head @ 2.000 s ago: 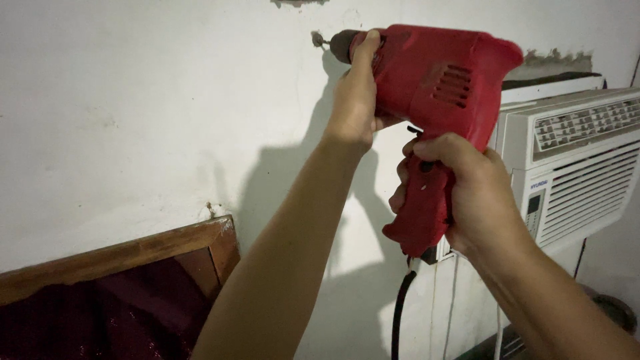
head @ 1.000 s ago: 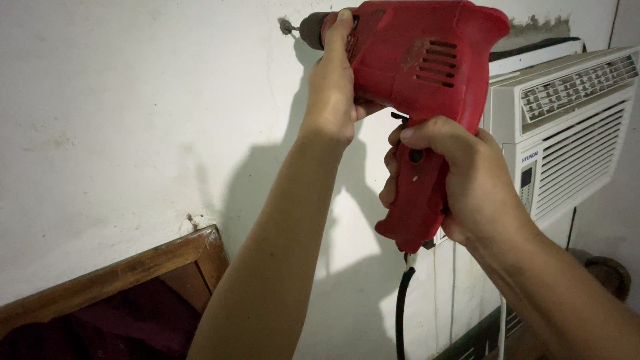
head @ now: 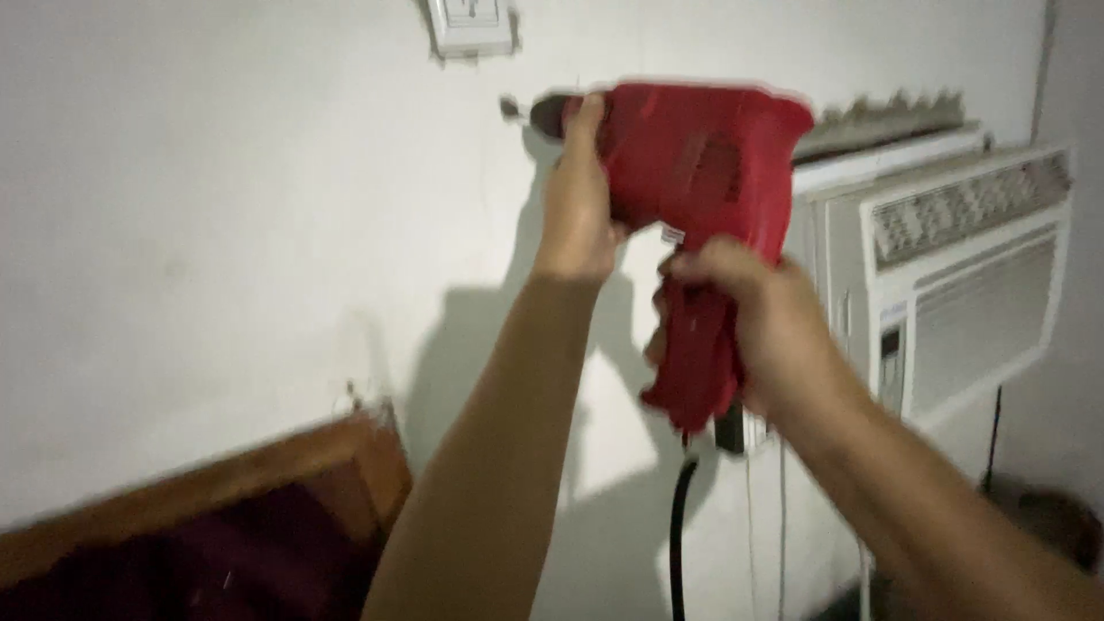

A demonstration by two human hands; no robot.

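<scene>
A red corded power drill (head: 690, 164) is held level, its dark chuck (head: 550, 116) pointing left at the white wall (head: 259, 216). The short bit meets the wall at a dark, rough spot (head: 510, 107); blur hides how deep it sits. My left hand (head: 580, 190) grips the front of the drill body just behind the chuck, thumb on the near side. My right hand (head: 759, 319) is wrapped around the pistol grip, with the fingers near the trigger. From the grip's bottom a black cord (head: 679, 535) hangs down.
A white wall outlet or switch plate (head: 473, 26) is above the chuck. On the right a window-type air conditioner (head: 966, 285) juts from the wall, with rough cement above it. At lower left stands a wooden frame (head: 216, 470) around dark cloth. Thin cables hang below the air conditioner.
The view has shifted, bringing the wall plate into sight at the top. Both hands keep their hold on the drill, and its tip stays at the dark spot.
</scene>
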